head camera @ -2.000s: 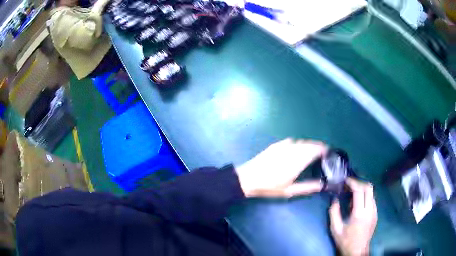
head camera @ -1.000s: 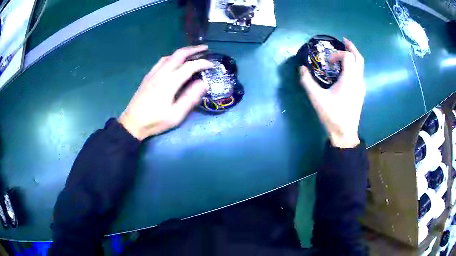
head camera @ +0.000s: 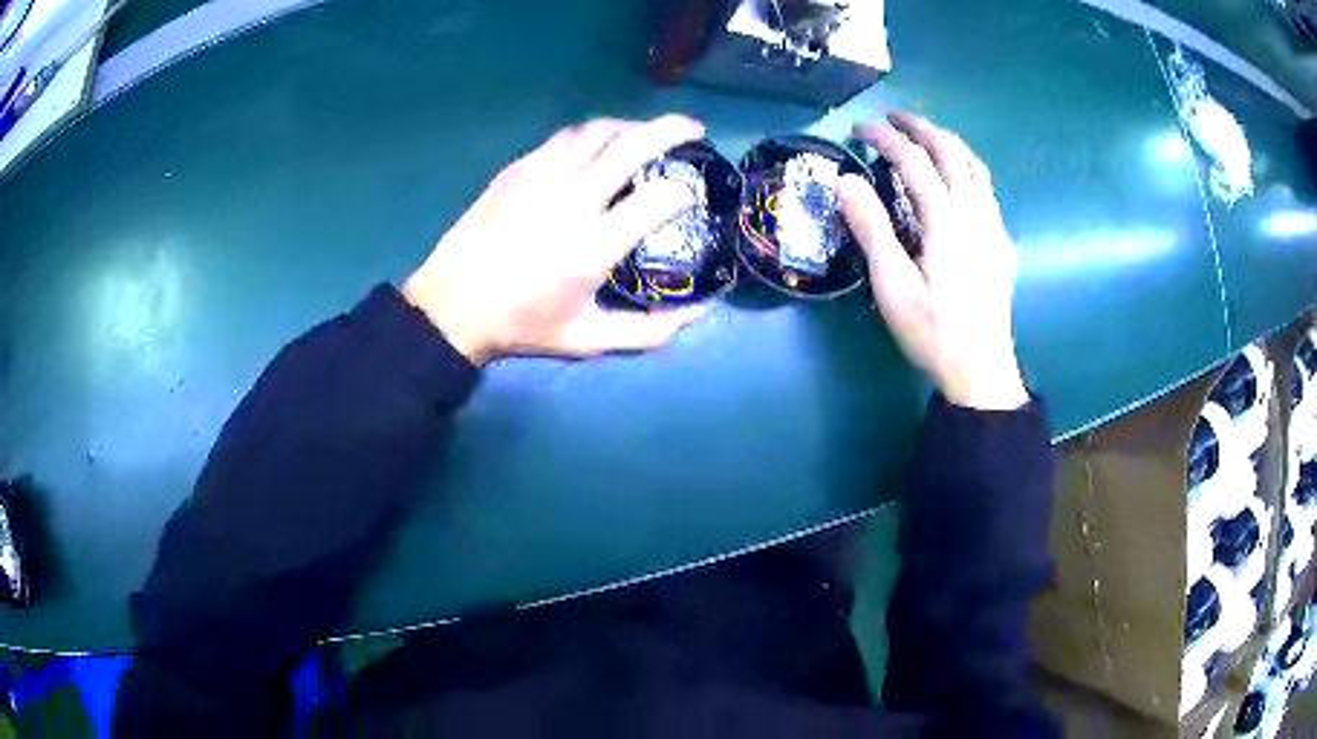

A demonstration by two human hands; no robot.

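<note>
Two black round camera housings stand side by side on the green bench, open sides up, about touching. The left housing [head camera: 676, 231] holds a silvery circuit board with yellow wires at its lower edge. My left hand [head camera: 571, 238] grips it from the left, thumb below and fingers over the top. The middle housing [head camera: 803, 217] holds a pale board with red and yellow wires at its left. My right hand [head camera: 939, 238] is at its right side, thumb at the board. Another dark round part shows partly behind my right fingers; the hand hides most of it.
A silver-white screw feeder [head camera: 802, 51] stands behind the housings. A clear plastic bundle [head camera: 1210, 127] lies at the right. A carton with white-and-black round units [head camera: 1228, 541] is beside the bench at lower right. A dark unit [head camera: 12, 549] is at the left edge.
The view has swung from the bench's left part to the feeder area. Since one second ago, the left-hand and right-hand housings have come together, side by side.
</note>
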